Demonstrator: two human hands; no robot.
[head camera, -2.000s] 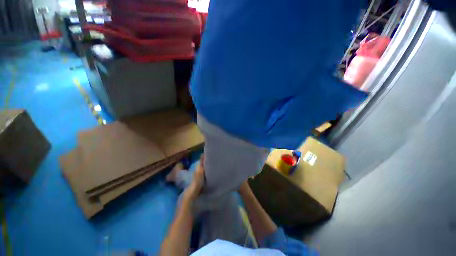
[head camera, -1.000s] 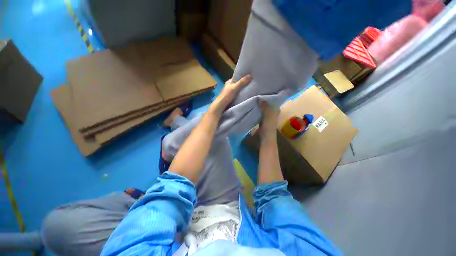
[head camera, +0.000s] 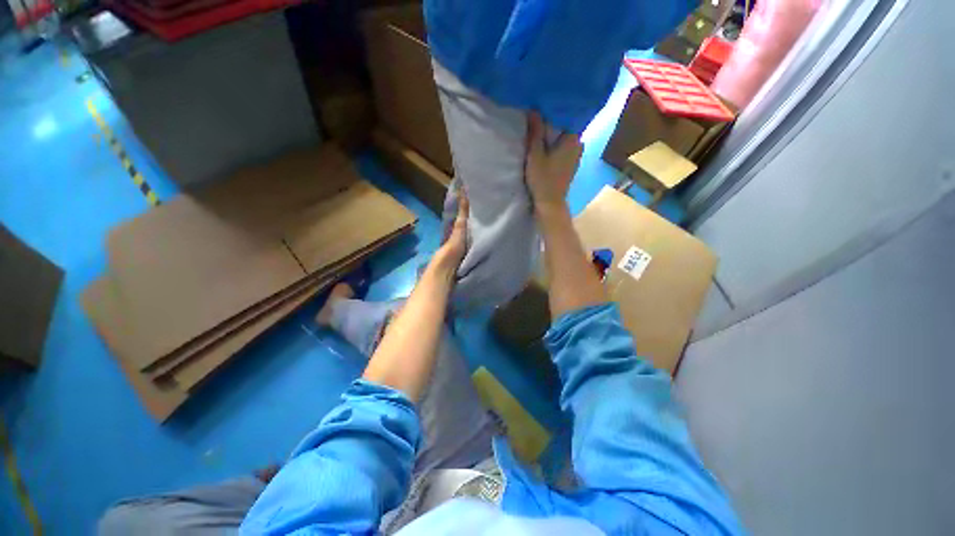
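A coworker's light grey trouser leg (head camera: 490, 199) stands upright in front of me, under a blue jacket (head camera: 555, 52). My left hand (head camera: 454, 237) lies along the left side of the leg at about knee height, its fingers partly hidden by the cloth. My right hand (head camera: 552, 168) is higher, around the right side of the leg just below the jacket hem, gripping the cloth. A closed carton (head camera: 660, 293) with a white label (head camera: 634, 263) stands at the right. The blue part of the tape dispenser (head camera: 602, 259) shows beside my right forearm; the rest is hidden.
Flat cartons (head camera: 230, 262) lie stacked on the blue floor at the left. Another carton (head camera: 26, 298) is at the left edge. A grey cabinet (head camera: 209, 99) stands behind. A small wooden stool (head camera: 662, 165) and a red slatted piece (head camera: 679, 88) are at the back right, beside a grey wall (head camera: 838, 366).
My right hand has moved up the leg to near the jacket hem. The trouser cloth hangs straighter than one second ago. My right forearm now covers most of the tape dispenser.
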